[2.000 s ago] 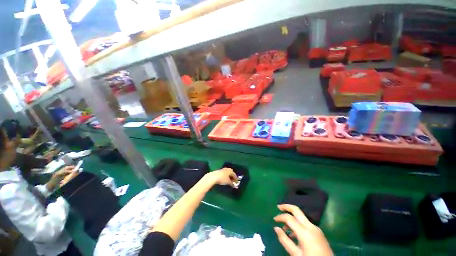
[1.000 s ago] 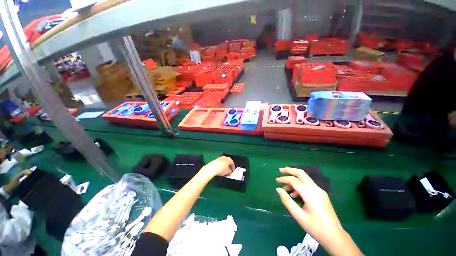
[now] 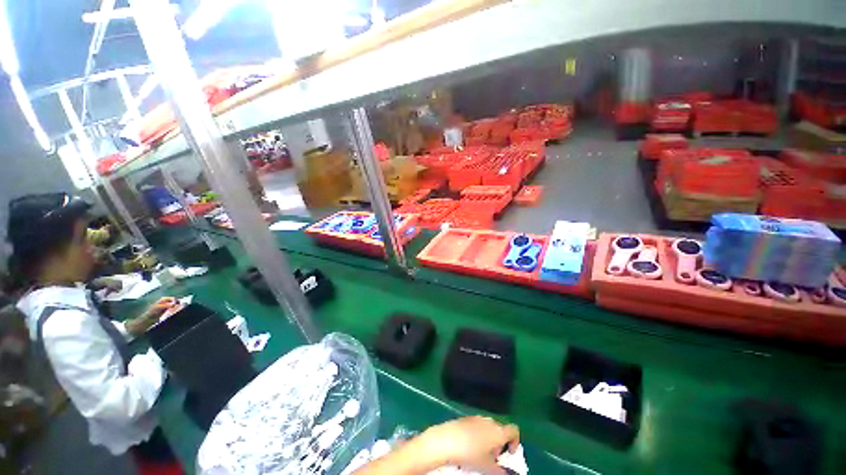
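My left hand (image 3: pixel 468 443) is at the bottom edge, low over the loose white pieces. Its fingers are bent over a white piece (image 3: pixel 512 459); whether they grip it is unclear. My right hand is out of view. An open black box (image 3: pixel 599 399) with white pieces inside stands on the green surface, beyond and right of my left hand. Left of it are a closed black box (image 3: pixel 480 368) with pale lettering and a black foam insert (image 3: pixel 405 340) with a slot. A clear plastic bag (image 3: pixel 297 408) of white cables lies left of my hand.
A dark blurred block (image 3: pixel 779 436) is at lower right. Red trays (image 3: pixel 506 269) with round-ended devices line the far side, with blue-white cartons (image 3: pixel 772 249) on top. A metal post (image 3: pixel 232 176) rises at left. A person (image 3: pixel 83 325) works at far left beside a large black box (image 3: pixel 202 357).
My left hand has left the open black box and come back to the white pieces near me. My right hand has gone out of view. The camera has turned left.
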